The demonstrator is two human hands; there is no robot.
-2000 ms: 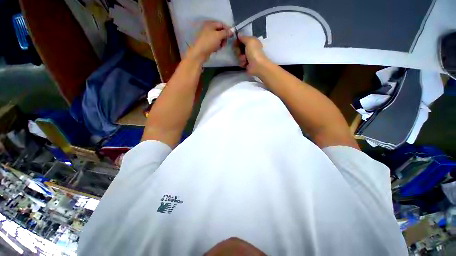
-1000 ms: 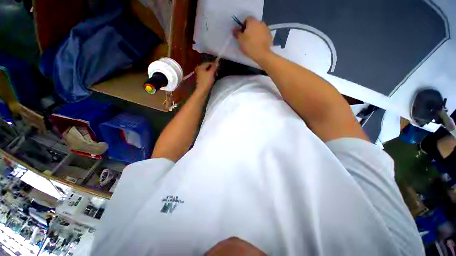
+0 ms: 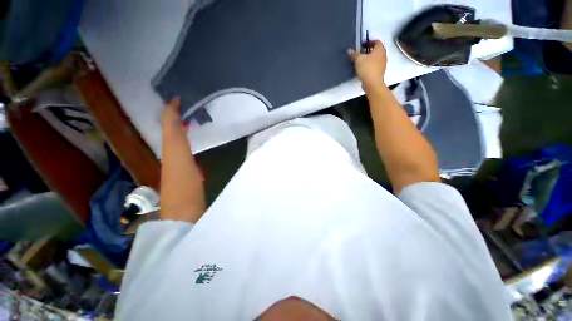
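The dark grey garment panel (image 3: pixel 282 50) lies on the white table, with white tape (image 3: pixel 233 90) along its curved cut-out and edges. My left hand (image 3: pixel 172 113) is at the panel's lower left corner, beside the tape end; it is blurred, and whether it grips the cloth is unclear. My right hand (image 3: pixel 371 59) is at the panel's right edge, holding a small dark tool (image 3: pixel 367 40), likely thread snips, pointing away from me. Its fingertips touch the panel's edge.
The steam iron (image 3: pixel 433 37) lies on the table right of my right hand, its white hose (image 3: pixel 539 33) running right. Grey pieces with white edges (image 3: pixel 453 119) are below the table on the right. The tape roll (image 3: pixel 143 199) and cardboard box (image 3: pixel 119 125) are at left.
My left hand has left the tape strand near the roll and moved to the panel's corner. My right hand has moved right with the tool. The view has shifted, showing the iron fully.
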